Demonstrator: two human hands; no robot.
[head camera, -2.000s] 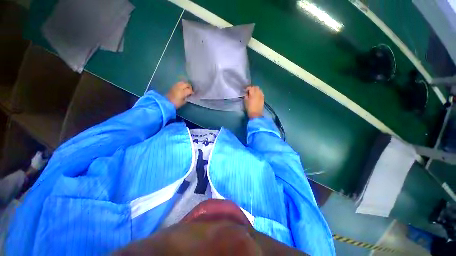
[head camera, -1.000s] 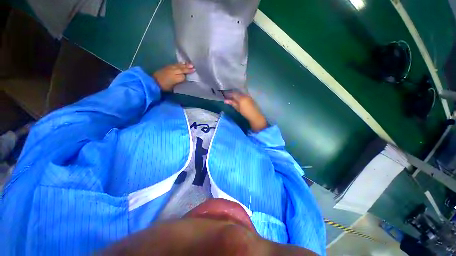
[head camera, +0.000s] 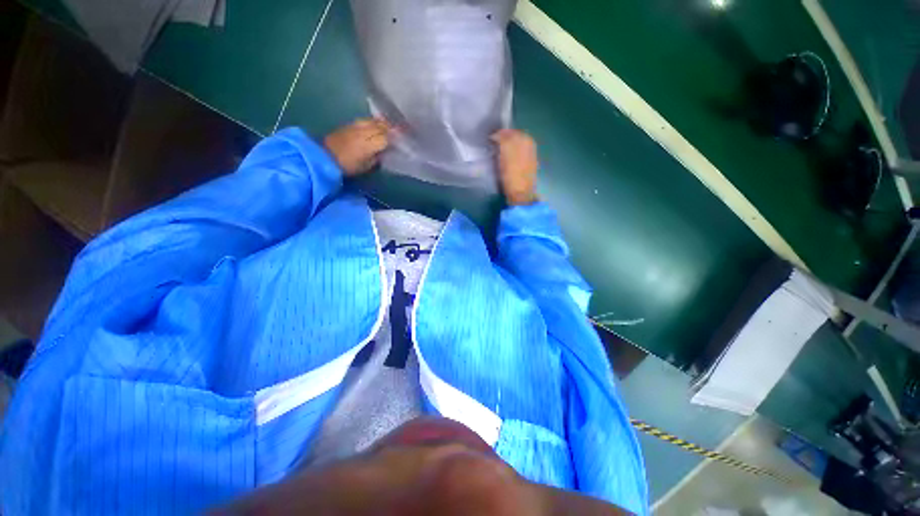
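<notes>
A grey packing bag (head camera: 439, 86) lies on the green bench in front of me, its far end cut off by the top edge. It bulges slightly; what is inside is hidden. My left hand (head camera: 360, 145) grips its near left corner. My right hand (head camera: 516, 163) grips its near right corner. The bag's near edge runs between my hands, close to my chest.
Loose grey bags (head camera: 126, 28) lie at the upper left. Open brown cartons (head camera: 76, 151) stand left of the bench. Headsets (head camera: 797, 96) lie beyond the pale strip (head camera: 656, 136). A pile of pale sheets (head camera: 762, 348) hangs over the bench edge at right. Yellow-black floor tape (head camera: 706, 450) shows below.
The bag is nearer to me and higher in view than two seconds ago. Since one second ago, my right hand has moved outward from the bag's near edge to its right corner.
</notes>
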